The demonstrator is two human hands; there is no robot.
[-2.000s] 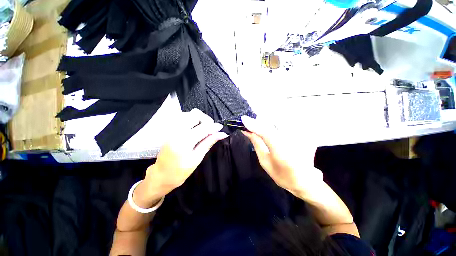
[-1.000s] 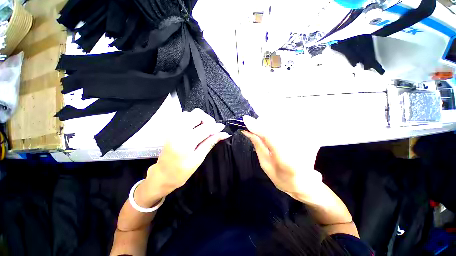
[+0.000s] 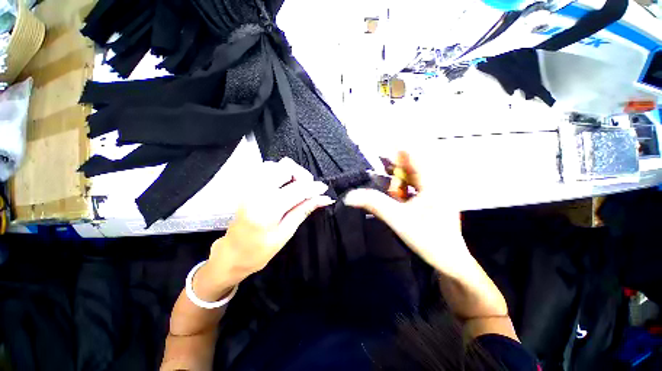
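A bundle of black strips [image 3: 243, 94] fans out over the left of the white table and runs down to the front edge. My left hand [image 3: 272, 210] pinches the strips at the table edge, with its fingertips on their left side. My right hand [image 3: 406, 210] is just to the right, its thumb near the strips. Small dark snips [image 3: 395, 180] with orange glints sit in its curled fingers, partly hidden. More black fabric hangs below my hands over the lap.
The white machine bed [image 3: 493, 156] lies right of the bundle. The machine head [image 3: 610, 43] is at upper right with a black scrap [image 3: 519, 72] hanging there. Brown cardboard [image 3: 54, 130], a beige roll [image 3: 25, 43] and a plastic bag [image 3: 14, 127] are at left.
My right hand has opened away from the strips and shifted slightly right, and the snips now show in its fingers. My left hand has stayed nearly in place.
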